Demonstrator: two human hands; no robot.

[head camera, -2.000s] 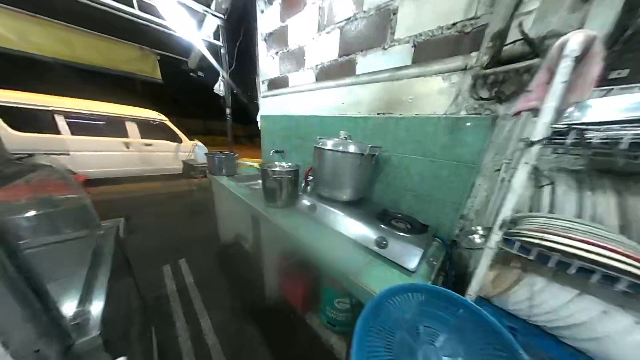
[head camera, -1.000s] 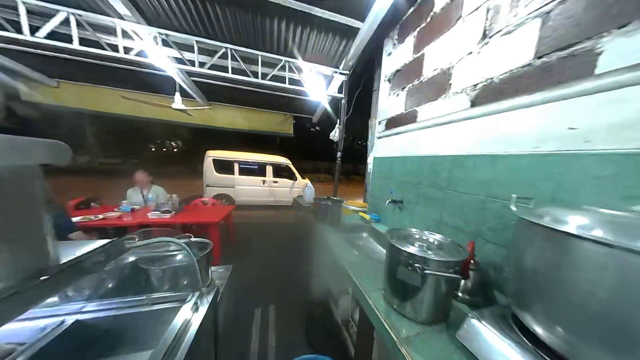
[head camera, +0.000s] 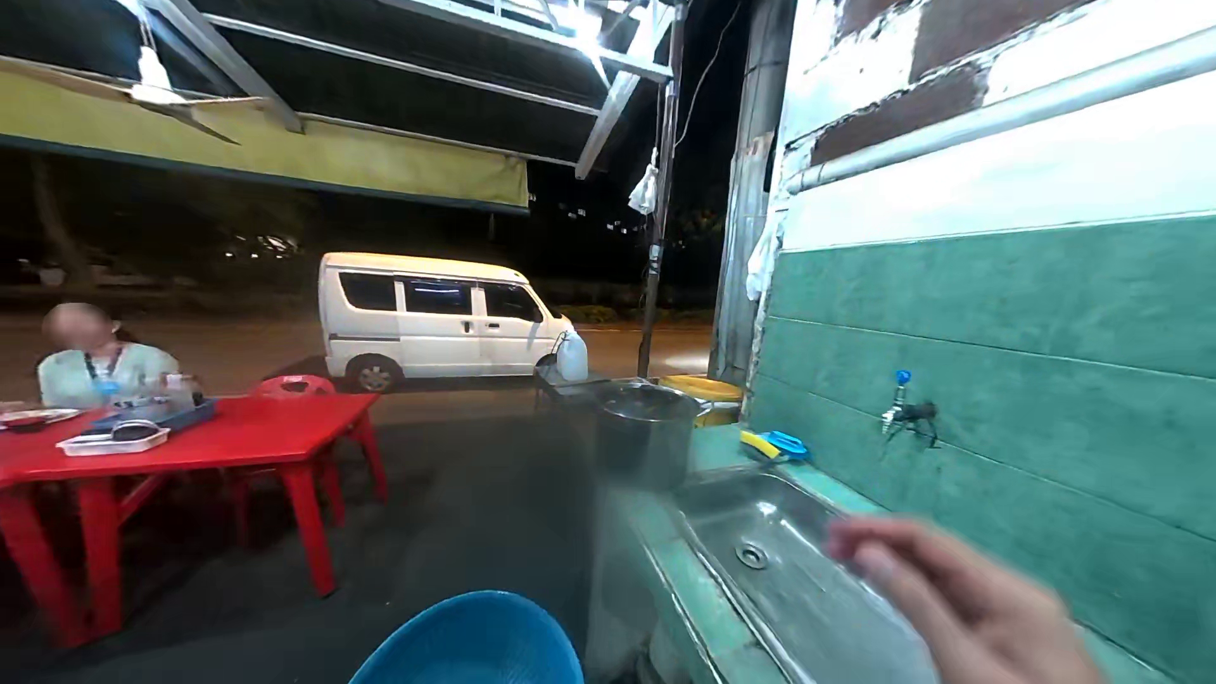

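Note:
My right hand (head camera: 969, 598) reaches in from the lower right, over the right side of a stainless steel sink (head camera: 788, 570). Its fingers are bent and blurred, and no object shows in them. Above and beyond the hand, a tap with a blue handle (head camera: 907, 408) sticks out of the green wall. A blue plastic basket (head camera: 475, 646) shows at the bottom edge of the view; whether a hand holds it is hidden. My left hand is out of view. At the sink's far end lie a blue and yellow brush or scrubber (head camera: 774, 446) and a large metal pot (head camera: 646, 427).
A yellow-rimmed bucket (head camera: 703, 388) stands behind the pot, with a translucent jug (head camera: 572, 357) to its left. At the left is a red plastic table (head camera: 237, 432) with a tray and dishes; a person (head camera: 104, 366) sits behind it. A white van (head camera: 446, 323) is parked beyond.
The view has moved along the counter towards the sink, leaving the lidded pots and the stove out of sight. My right hand has come into view over the sink.

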